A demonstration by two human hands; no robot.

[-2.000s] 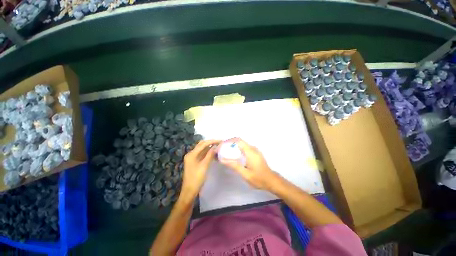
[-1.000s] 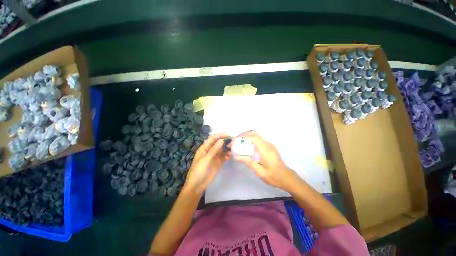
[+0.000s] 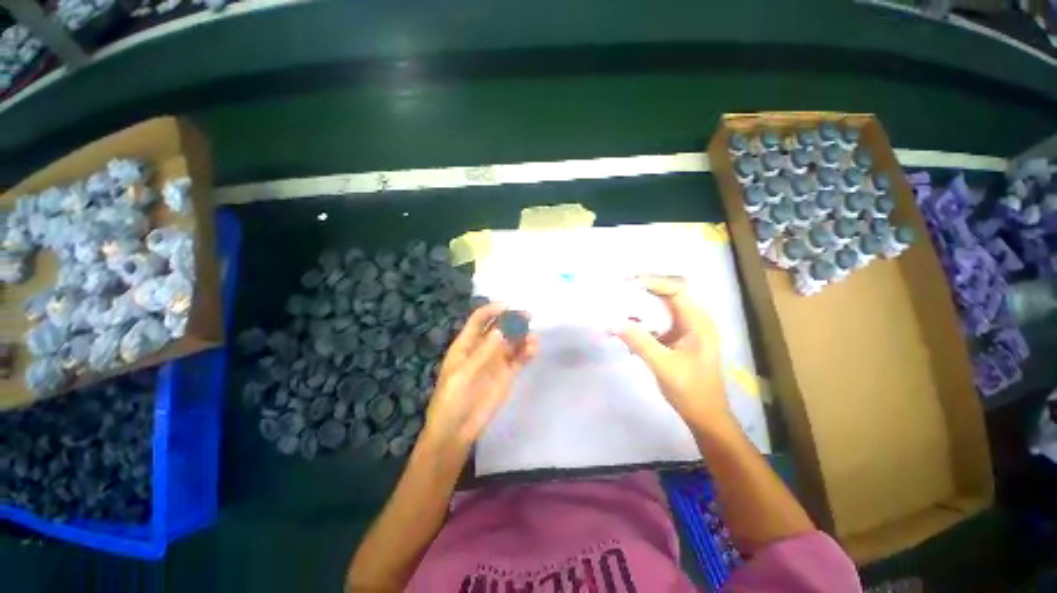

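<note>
My left hand (image 3: 481, 368) holds a small piece with a dark round base (image 3: 514, 326) facing up, over the left part of the white work sheet (image 3: 603, 405). My right hand (image 3: 678, 348) holds the white glue bottle (image 3: 641, 308) above the sheet; the bottle is pale and blurred against it, with a blue tip (image 3: 568, 277) pointing left. A loose heap of dark round bases (image 3: 359, 348) lies left of the sheet.
Left cardboard tray (image 3: 197, 232) of white-grey figures rests on a blue plastic crate (image 3: 191, 452) of dark discs. Right cardboard tray (image 3: 881, 405) holds rows of glued assemblies (image 3: 811, 197) at its far end. Purple parts (image 3: 974, 278) lie beyond it. A small blue basket (image 3: 701, 527) is by my lap.
My right hand has moved right with the bottle, away from my left hand. The bottle now lies sideways in the grip. The dark disc in my left hand now shows face up.
</note>
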